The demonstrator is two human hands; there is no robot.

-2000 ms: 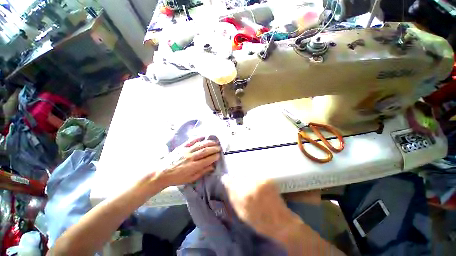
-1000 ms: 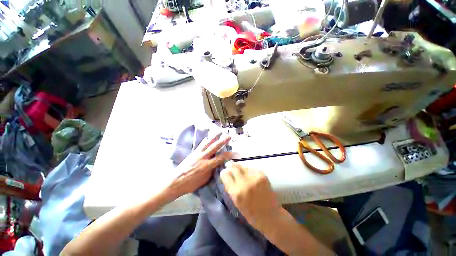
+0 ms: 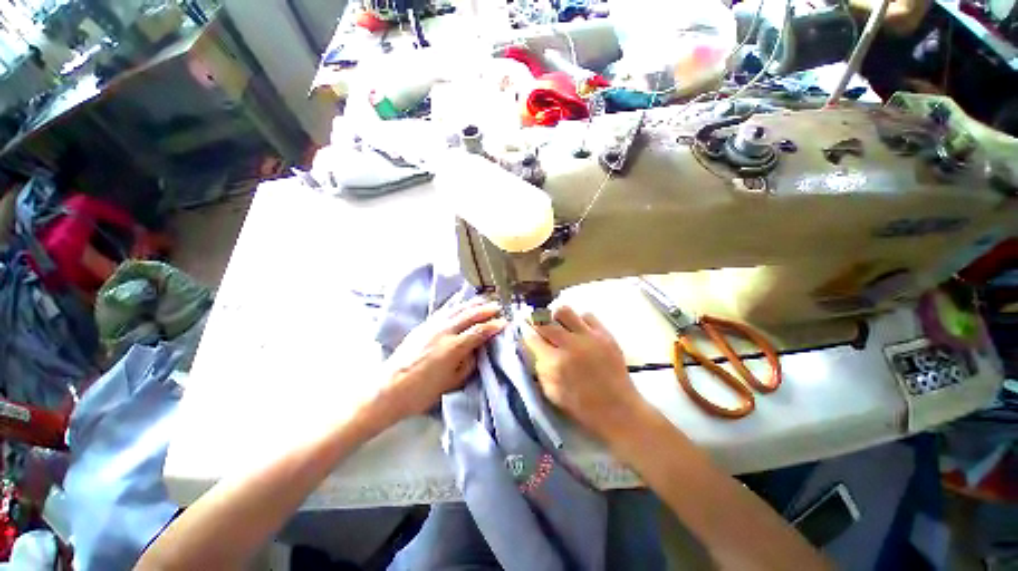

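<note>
A light grey-blue garment panel [image 3: 474,435] runs from under the sewing machine's needle area down over the table's front edge. An embroidered emblem [image 3: 536,473] in red-pink and green shows on its lower part. My left hand [image 3: 444,355] lies on the cloth just left of the presser foot [image 3: 510,303], fingertips close to it. My right hand [image 3: 580,370] holds the cloth with bent fingers just right of the foot. The fingertips and the needle point are too blurred to see exactly.
The beige machine head [image 3: 759,206] spans the right side. Orange-handled scissors [image 3: 726,366] lie right of my right hand. A box of round metal bits [image 3: 929,370] is at the table's right end. Red cloth [image 3: 555,100] lies behind the machine. A phone [image 3: 826,518] is at lower right.
Both hands have moved up to the presser foot with the cloth, one on each side. The cloth is spread wider and its emblem now shows. The view has shifted slightly.
</note>
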